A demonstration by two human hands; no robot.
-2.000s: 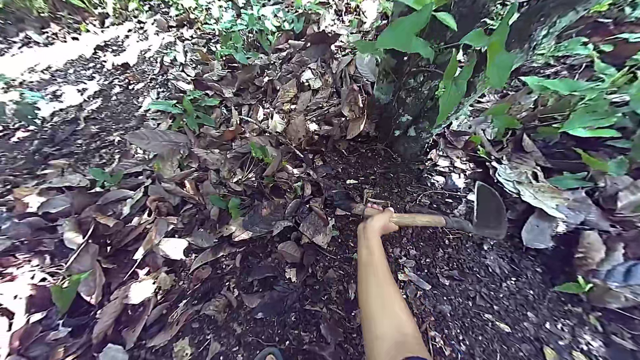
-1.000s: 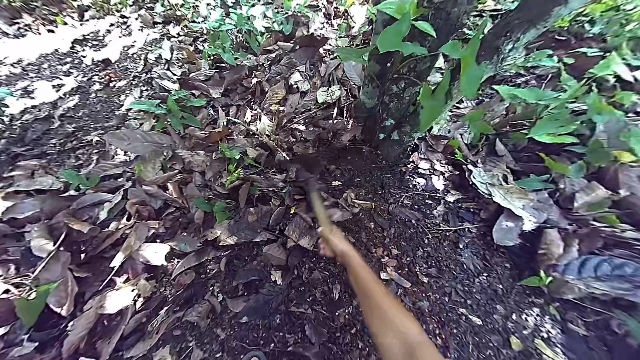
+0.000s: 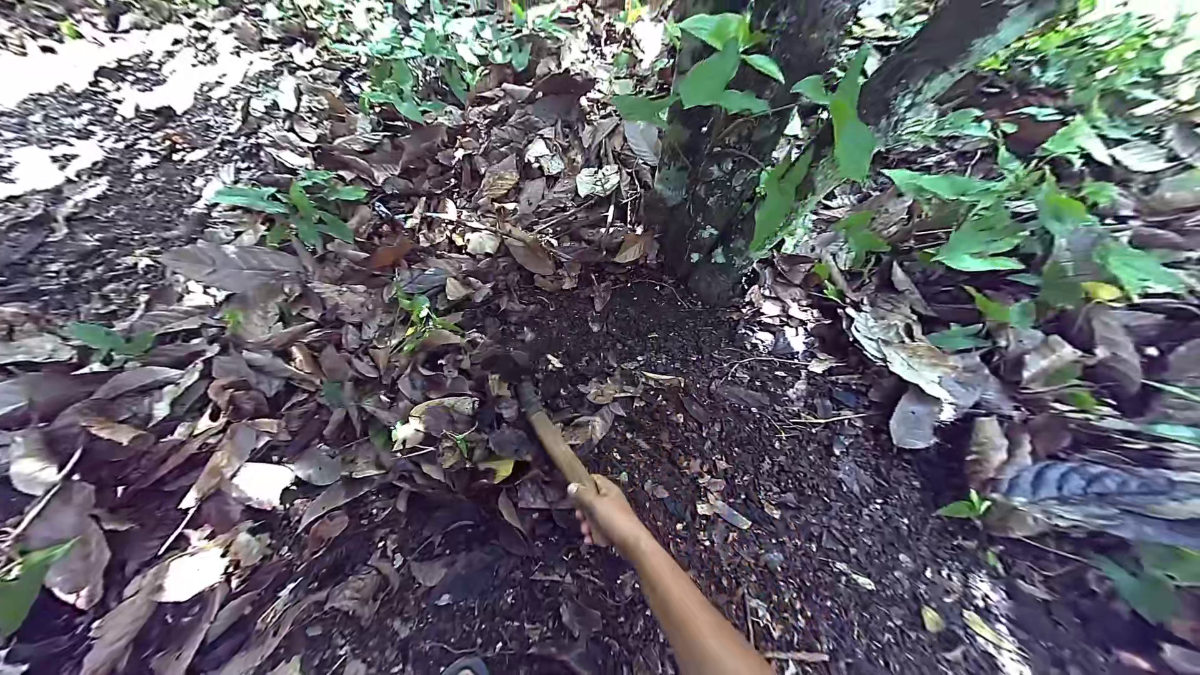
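My right hand [image 3: 605, 511] is closed around the wooden handle [image 3: 561, 450] of a short hand hoe, reaching in from the bottom of the head view. The handle slants up and left from my fist to the ground. Its metal blade is hard to make out among dark soil and leaves near the far end. Around that end lie dry brown leaves [image 3: 441, 408], and dark bare soil [image 3: 656, 328] spreads beyond it towards the tree's foot. My left hand is not in view.
A tree trunk [image 3: 717, 187] with climbing green leaves [image 3: 848, 131] rises beyond the soil. Leafy plants [image 3: 980, 234] grow at the right, a small green plant [image 3: 305, 211] at the upper left. A large dry leaf [image 3: 1106, 492] lies at the right. Part of footwear [image 3: 466, 666] shows at the bottom edge.
Two seconds ago the hoe lay level, its blade out to the right of my hand. Its head has swung over to the left and down among the leaves, my hand still gripping the handle.
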